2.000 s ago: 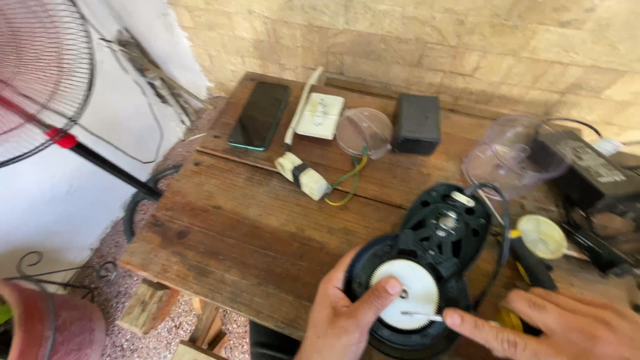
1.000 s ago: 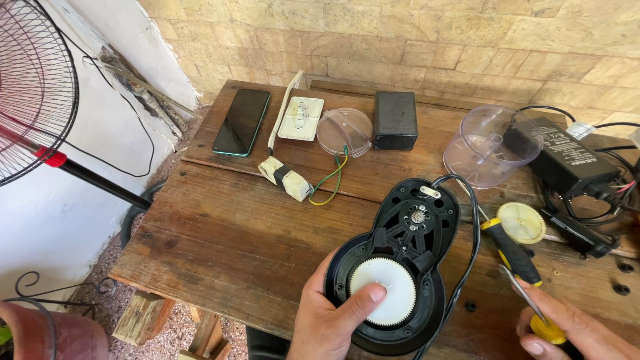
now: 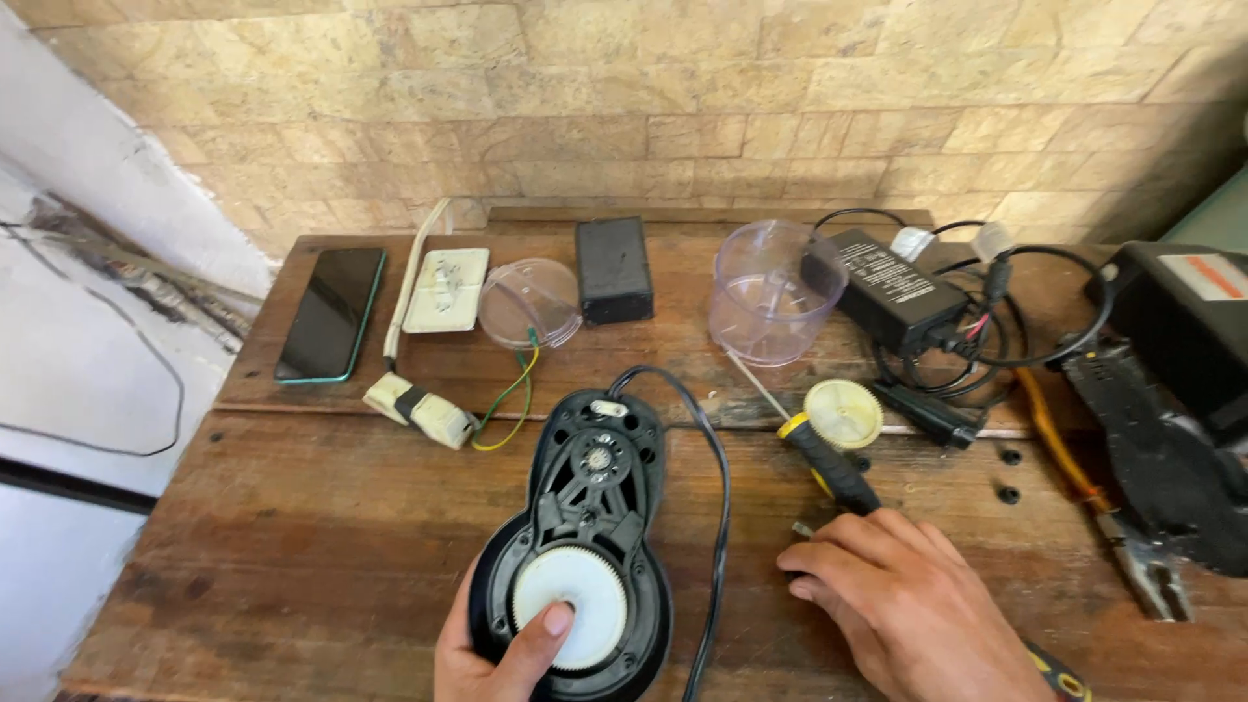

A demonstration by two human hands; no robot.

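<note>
My left hand grips the lower left side of a black plastic gear housing, its thumb on a large white plastic gear seated in the round part. A small metal pinion shows in the narrower upper part, and a black cable runs from the top. My right hand is low over the table, fingers curled at the handle end of a black and yellow screwdriver; whether it grips anything is hidden. A yellowed plastic gear lies beside the screwdriver.
Across the back lie a phone, a white plastic plate, a clear lid, a black box, a clear plastic container and a power adapter. Pliers and a larger black case are at right.
My right hand has moved away from the white gear to the table beside the screwdriver. A slim metal tool it held one second ago no longer shows clearly. My left hand stays on the housing.
</note>
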